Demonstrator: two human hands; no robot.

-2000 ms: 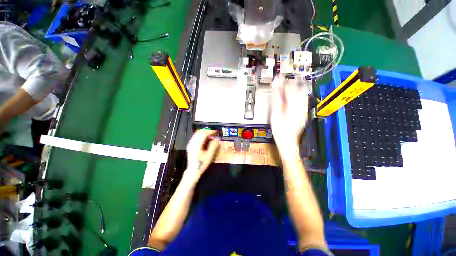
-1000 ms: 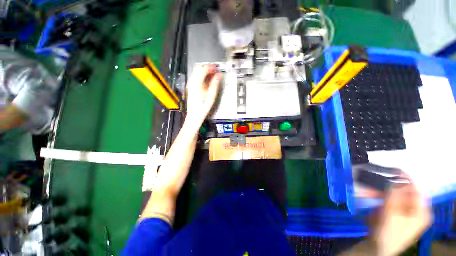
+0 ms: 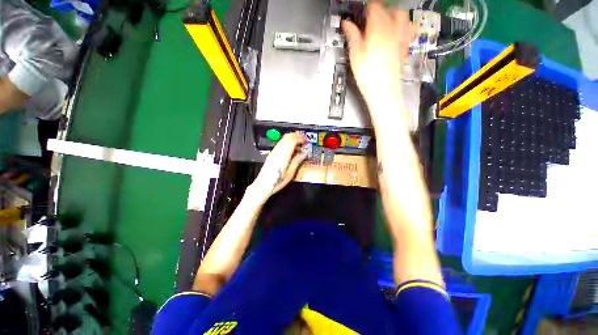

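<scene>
My right hand [image 3: 378, 40] reaches over the fixture at the back of the silver base plate [image 3: 288, 85]. Its fingers are near the fixture; a dark part [image 3: 349, 12] shows beside them, and I cannot tell if it is held. My left hand [image 3: 287, 156] rests at the front panel, between the green button [image 3: 273, 135] and the red emergency stop [image 3: 332, 141], fingers bent; whether it holds anything is hidden. The slotted metal guide [image 3: 338, 91] runs from the fixture towards me. The brown cardboard strip [image 3: 341, 171] lies below the panel.
Yellow light curtain bars stand left [image 3: 219, 55] and right [image 3: 485, 82] of the plate. The blue tray [image 3: 469, 222] at right holds rows of black parts [image 3: 524, 141] on a white liner. Clear hoses loop at the right rear. A green belt [image 3: 144, 118] is at left, with another person's arm beyond.
My right hand has moved from the tray to the fixture. My left hand has come back from the plate to the front panel. The view has shifted, so the press head is out of frame.
</scene>
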